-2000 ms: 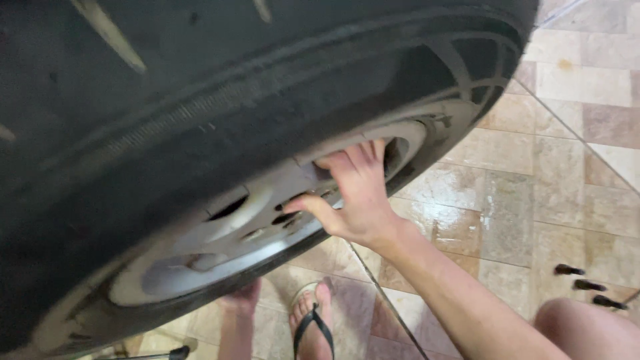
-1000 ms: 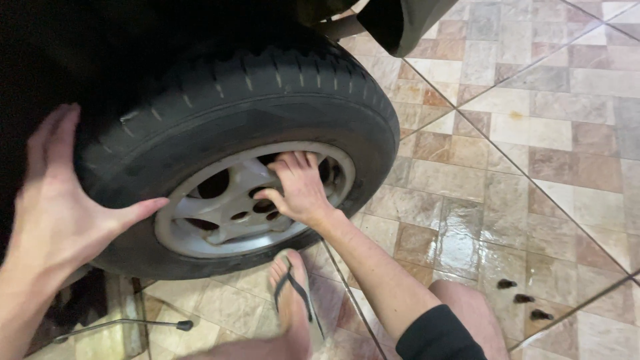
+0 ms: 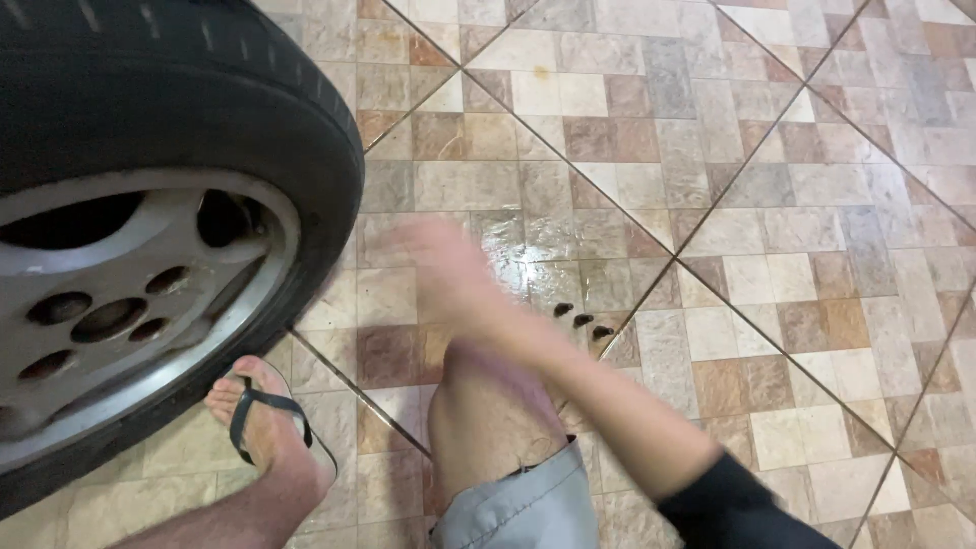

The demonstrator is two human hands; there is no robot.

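A car wheel with a black rubber tyre (image 3: pixel 320 145) and a silver alloy rim (image 3: pixel 164 252) fills the left side of the head view. Its centre hole and several bolt holes are visible, dark and without bolts where I can see in. My right hand (image 3: pixel 450 267) is blurred over the tiled floor, right of the tyre and apart from it; whether its fingers hold anything is not clear. Several dark wheel bolts (image 3: pixel 583 319) stand in a short row on the floor, to the right of my right forearm. My left hand is out of view.
My foot in a black-strapped flip-flop (image 3: pixel 271 415) rests close to the tyre's lower edge. My bent knee (image 3: pixel 488 396) is below my right forearm. The tiled floor (image 3: pixel 770 252) has a wet, shiny patch (image 3: pixel 526 255) between the tyre and the bolts.
My right hand has left the wheel rim and is now over the floor to its right. My left hand, beside the tyre a second ago, has gone out of view. The view has swung right.
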